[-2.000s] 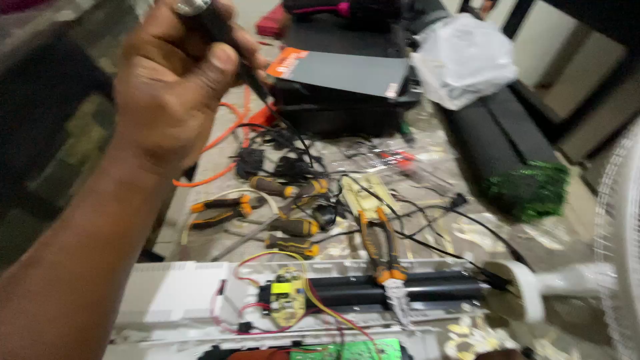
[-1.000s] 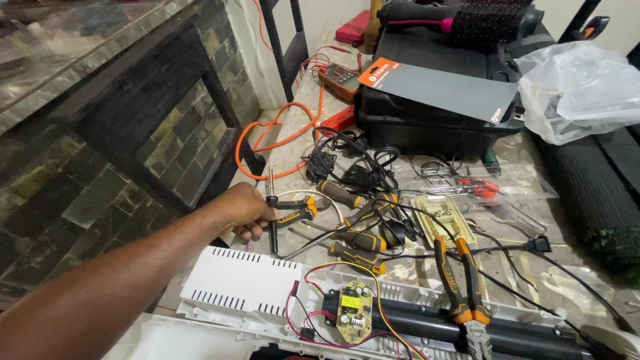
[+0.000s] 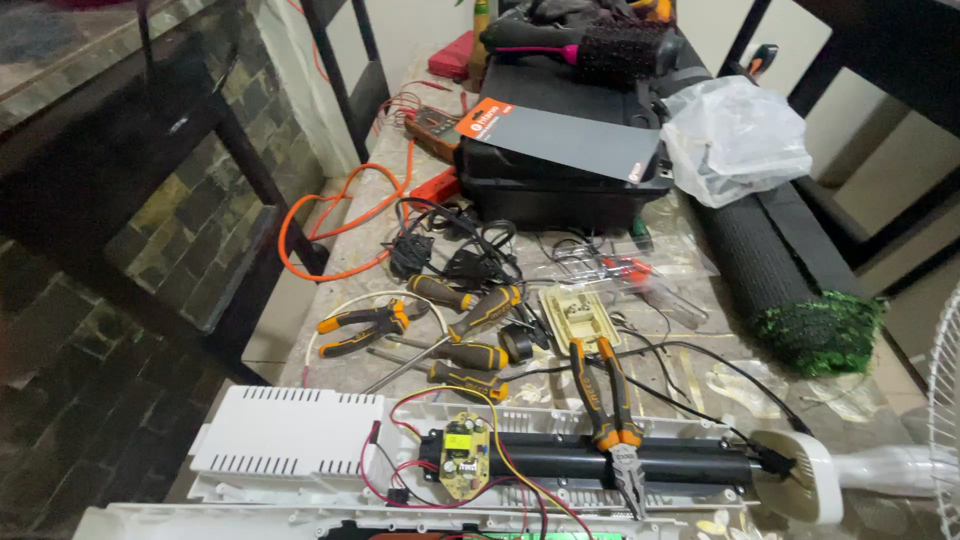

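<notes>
Neither my left hand nor my right hand is in the head view. A white plastic housing [image 3: 292, 431] lies open along the near edge, with a small circuit board [image 3: 465, 456] and its wires beside a long black cylinder [image 3: 675, 463]. Combination pliers [image 3: 609, 420] rest across the cylinder, jaws toward me. Behind the housing, several screwdrivers [image 3: 486, 311] lie in a loose pile, next to orange-and-black cutting pliers [image 3: 367, 327]. A cream plastic box [image 3: 577, 319] sits behind the combination pliers' handles.
A black case [image 3: 555, 187] carries a grey sheet [image 3: 570, 142] and a hairbrush-like tool [image 3: 592, 49]. Black cables [image 3: 480, 255], an orange cord [image 3: 281, 240] and a multimeter [image 3: 435, 127] lie nearby. Rolled artificial turf [image 3: 780, 277] bears a plastic bag [image 3: 739, 142]; a fan guard [image 3: 946, 397] stands at right.
The hand seen earlier, first raised with a dark-handled tool and then low beside the cutting pliers, has left the view. The view has shifted.
</notes>
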